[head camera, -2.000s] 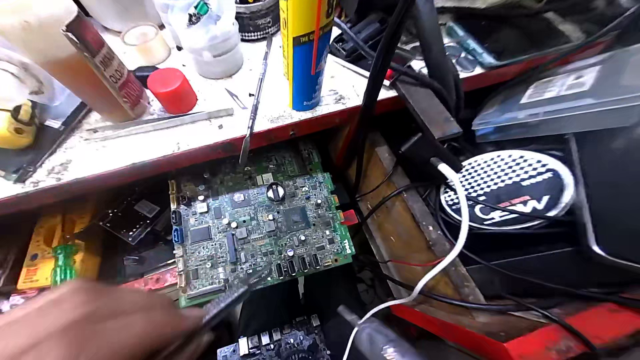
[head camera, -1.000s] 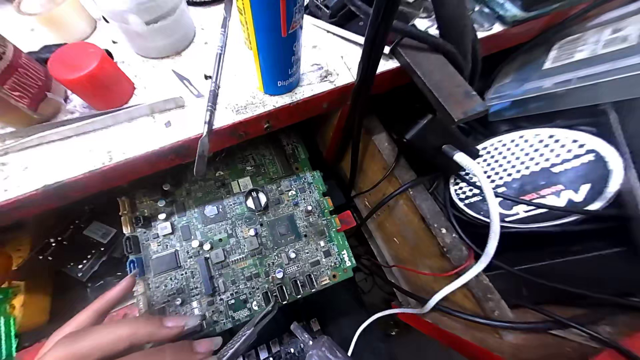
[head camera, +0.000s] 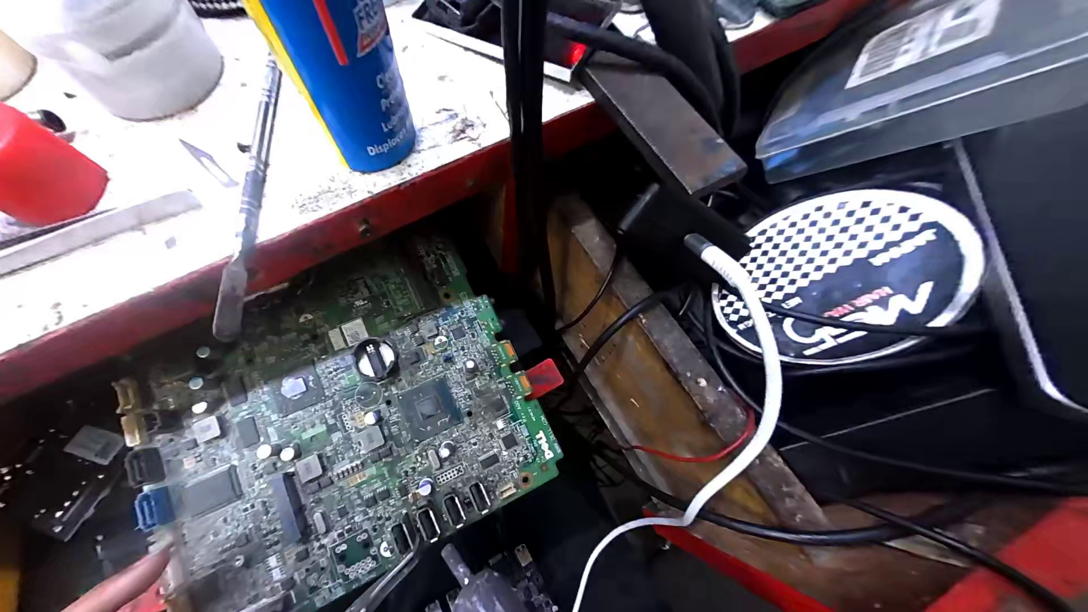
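A green circuit board (head camera: 340, 442) full of chips, connectors and a coin cell (head camera: 375, 359) lies over another green board (head camera: 374, 280), partly under the bench edge. At the lower left, the fingers of my left hand (head camera: 127, 585) reach the board's left edge beside its blue connector (head camera: 154, 508); the rest of the hand is cut off. The thin metal tip of a tool (head camera: 387, 585) shows at the board's lower edge. Right of it is a greyish, narrow-ended tool (head camera: 483, 586). What holds either tool is out of view. My right hand does not show.
A metal spatula-like tool (head camera: 246, 212) overhangs the white bench top (head camera: 340, 200). A blue spray can (head camera: 344, 85), a red cap (head camera: 42, 166) and a loose blade (head camera: 208, 163) are on the bench. Black cables and a white cable (head camera: 769, 365) run down the right, beside a round black-and-white lid (head camera: 850, 276).
My left hand has moved toward the lower left, with less of it showing. The view has moved closer to the board.
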